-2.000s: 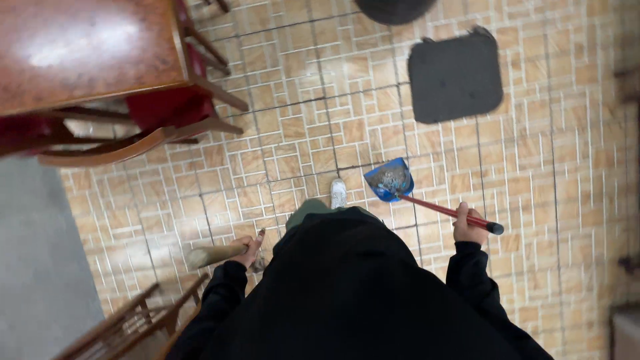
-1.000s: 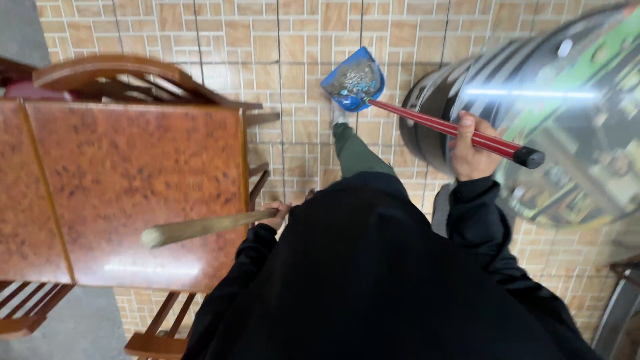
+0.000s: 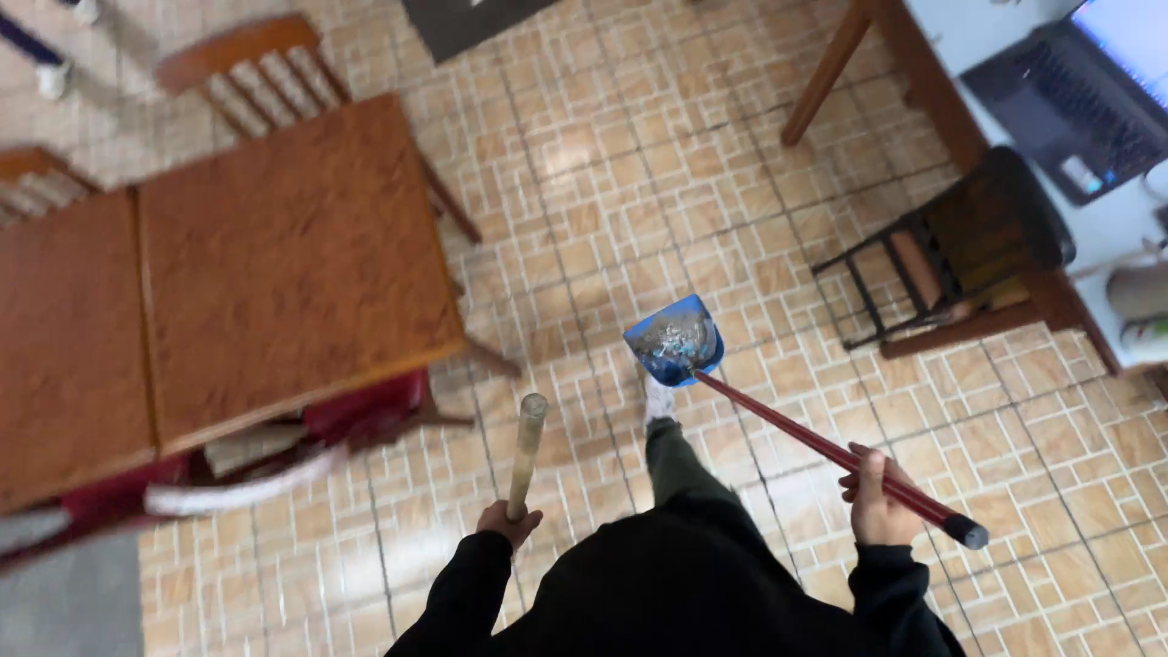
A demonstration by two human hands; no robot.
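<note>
My right hand (image 3: 883, 500) grips the red handle of a long-handled dustpan (image 3: 776, 420) near its black end cap. The dustpan's blue pan (image 3: 677, 339) holds grey dust and litter, and is in front of my white shoe (image 3: 659, 401). Whether the pan touches the floor, I cannot tell. My left hand (image 3: 509, 526) is closed around a pale wooden stick (image 3: 526, 456), its round end pointing forward; the rest of the stick is hidden behind the hand and sleeve.
Wooden tables (image 3: 292, 265) with chairs (image 3: 242, 59) stand at the left. At the right, a dark metal-framed chair (image 3: 958, 228) is beside a desk bearing a laptop (image 3: 1072, 109). A dark mat (image 3: 465, 23) lies ahead. Another person's feet (image 3: 55, 80) show at the upper left.
The view has shifted greatly, with the desk and laptop now in sight. The stick in my left hand pointed left before and now points forward. Both hands have kept their holds.
</note>
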